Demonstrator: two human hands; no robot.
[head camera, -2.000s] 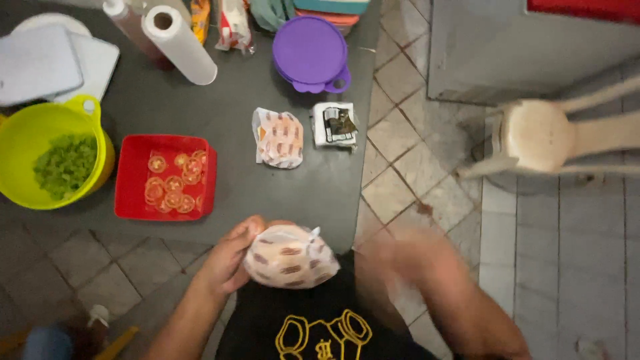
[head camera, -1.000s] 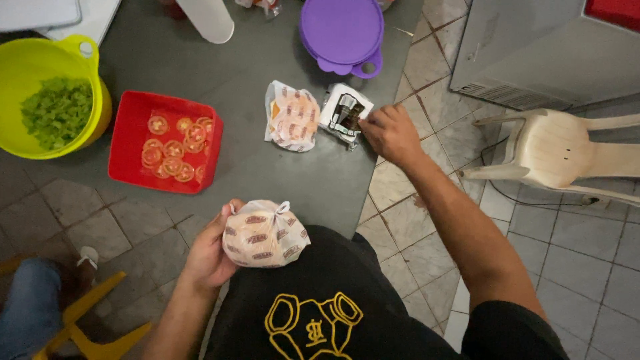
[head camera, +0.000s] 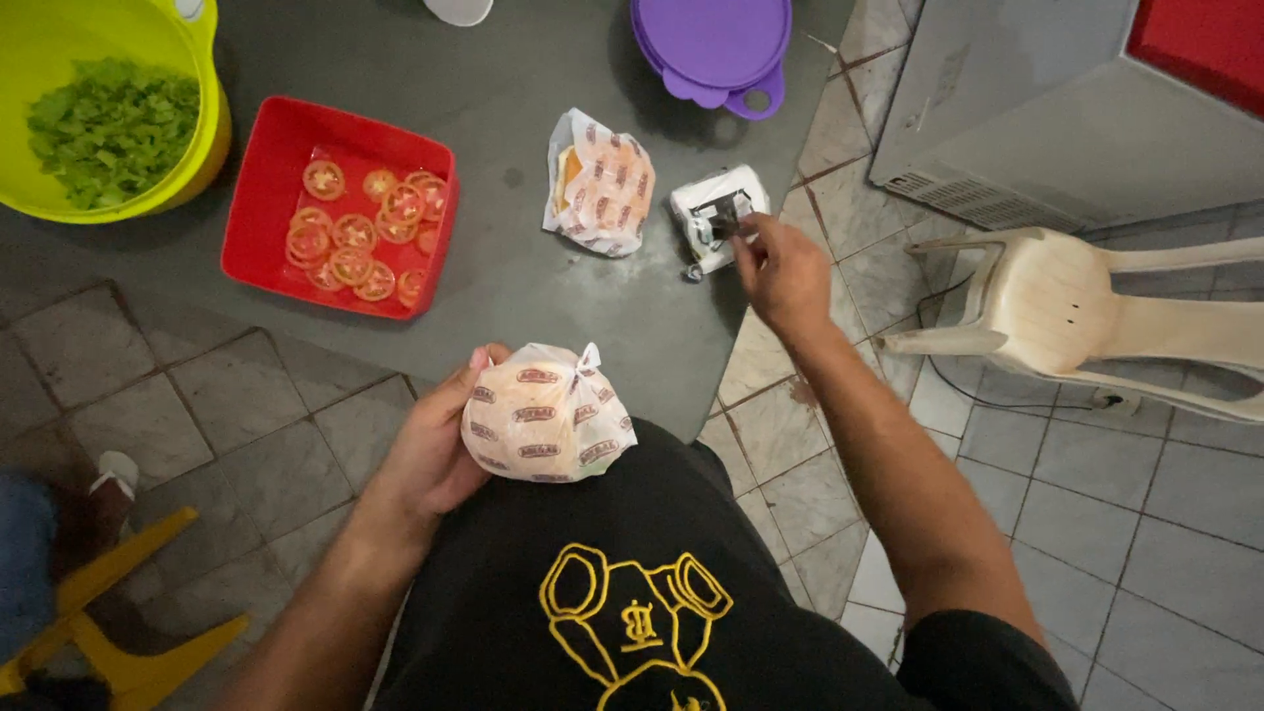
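My left hand (head camera: 449, 430) holds a burger-like bundle wrapped in printed paper (head camera: 543, 420), its top gathered into a twisted tuft, just off the table's near edge. My right hand (head camera: 780, 267) reaches over the table's right edge, fingertips pinched at the dark middle of a small white packet or dispenser (head camera: 746, 185). Whether the fingers grip part of it cannot be told. Left of that lies a second paper-wrapped sandwich (head camera: 617, 188), partly open on its left side with orange filling or cheese showing. A red square container (head camera: 247, 232) holds tomato slices (head camera: 354, 232).
A lime-green bowl (head camera: 212, 128) of chopped lettuce (head camera: 114, 128) stands at the left, a purple lidded container (head camera: 711, 44) at the back. Right of the grey table (head camera: 513, 296) are a plastic chair (head camera: 1062, 296) and a white appliance (head camera: 1037, 118). A person's leg (head camera: 25, 563) shows lower left.
My right hand has gone from beside the wrapped bundle to the white packet, where its fingers now reach further over the dark middle. The left hand still holds the bundle. The view has moved closer.
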